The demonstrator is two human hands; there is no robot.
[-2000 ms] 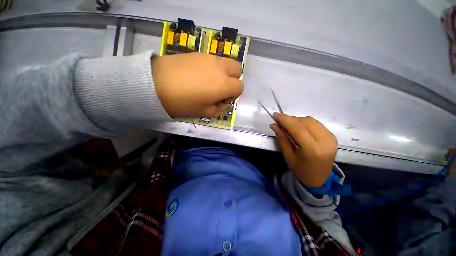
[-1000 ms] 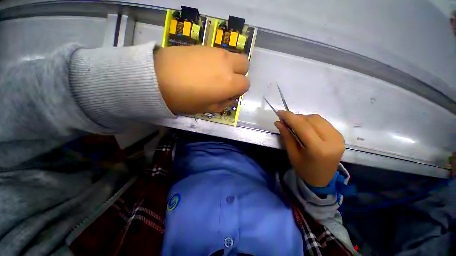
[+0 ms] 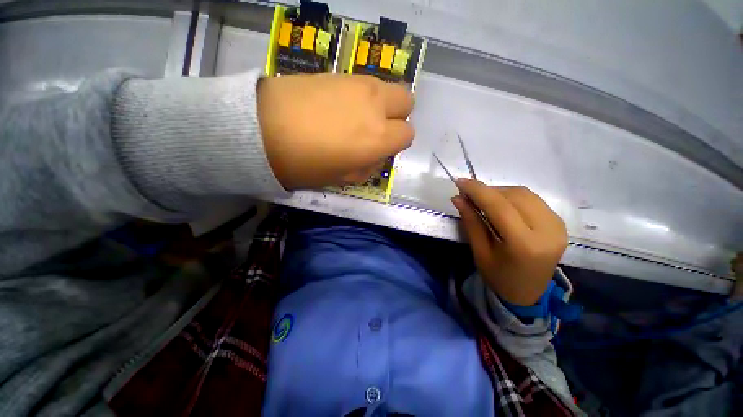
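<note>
A circuit board panel with yellow-green edges [image 3: 415,75] lies on the bench track at the upper middle, two boards side by side. Black blocks and orange-yellow parts show at its far end. My left hand [image 3: 336,130] lies over the middle of the panel with its fingers curled down. Its fingertips and whatever they touch are hidden. My right hand [image 3: 517,238] is right of the panel and holds the tweezers [image 3: 472,181]. The two prongs are spread, pointing up and left, with nothing between them and apart from the panel. A blue wrist strap [image 3: 544,303] is on my right wrist.
The metal front rail [image 3: 424,218] runs along the near side of the track, close to my body. A raised rail [image 3: 521,77] runs behind the boards. A cross bar [image 3: 195,45] spans the track left of the panel. A blue cord [image 3: 692,322] shows at the lower right.
The boards and both hands sit slightly higher and further right in the picture, as the view has shifted. My left hand stays over the panel, and the tweezers stay spread in my right hand.
</note>
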